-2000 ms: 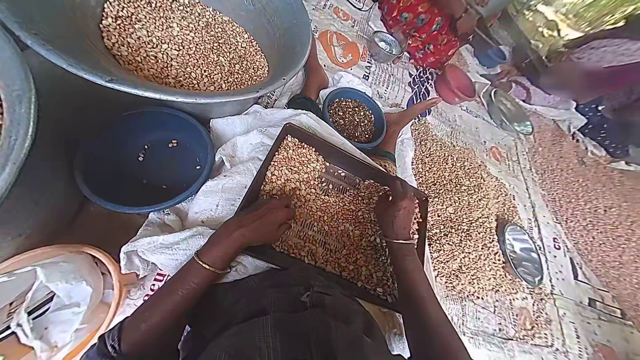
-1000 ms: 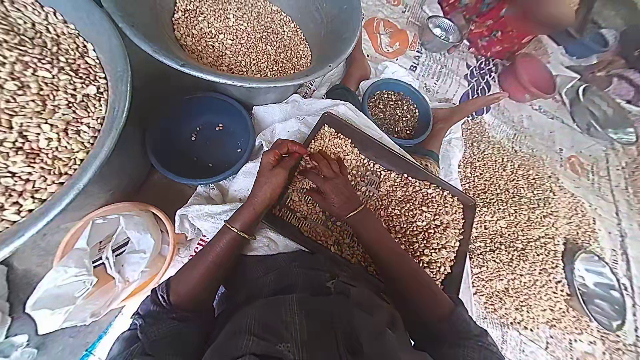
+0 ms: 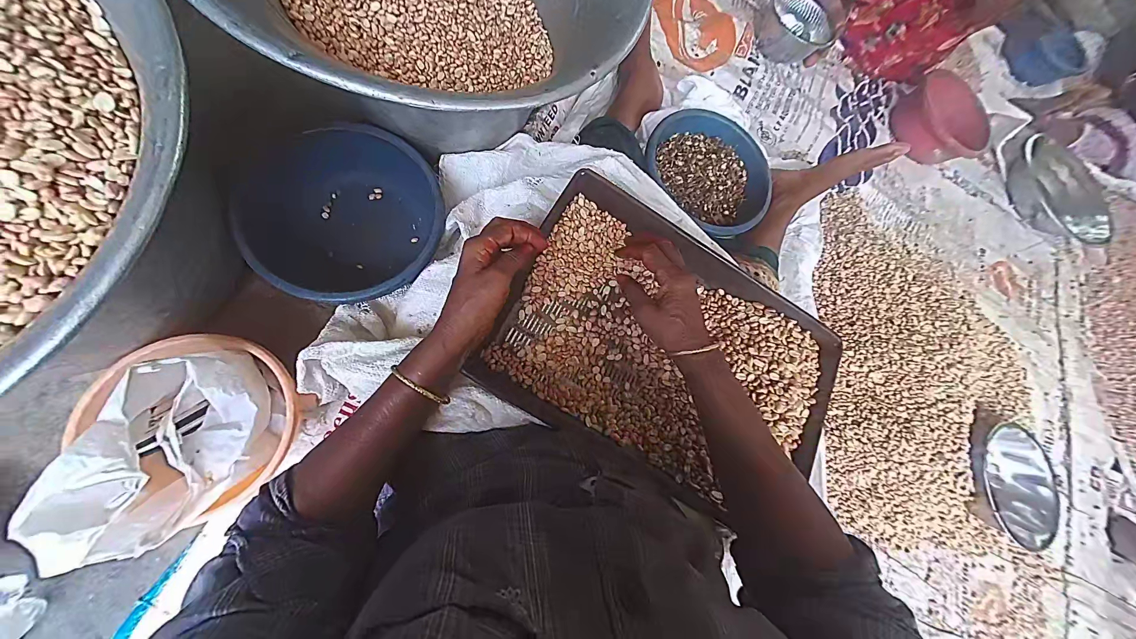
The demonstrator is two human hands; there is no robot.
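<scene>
A dark rectangular slotted tray (image 3: 825,355) full of pale shelled nuts or beans (image 3: 586,355) lies tilted across my lap on a white woven sack. My left hand (image 3: 497,266) is at the tray's upper left edge, thumb and fingertips close together; whether a kernel is between them cannot be told. Over the kernels in the middle of the tray is my right hand (image 3: 661,297), its thumb and fingers apart and curved, touching or just above them. Left of the tray stands a blue basin (image 3: 337,213) with several kernels. A small blue bowl (image 3: 708,173) of darker bits is beyond the tray's top edge.
Large metal vessels of kernels stand at the far left (image 3: 160,133) and top (image 3: 426,98). An orange-rimmed tub (image 3: 288,390) holds a white plastic bag. Kernels (image 3: 914,373) cover the sheet at right, with a metal bowl (image 3: 1021,486). Another person in red cloth (image 3: 896,40) sits at the upper right.
My hands, close together at the tray's upper left a second ago, are now apart: my right hand has moved right over the kernels, while my left hand stays near the tray's edge.
</scene>
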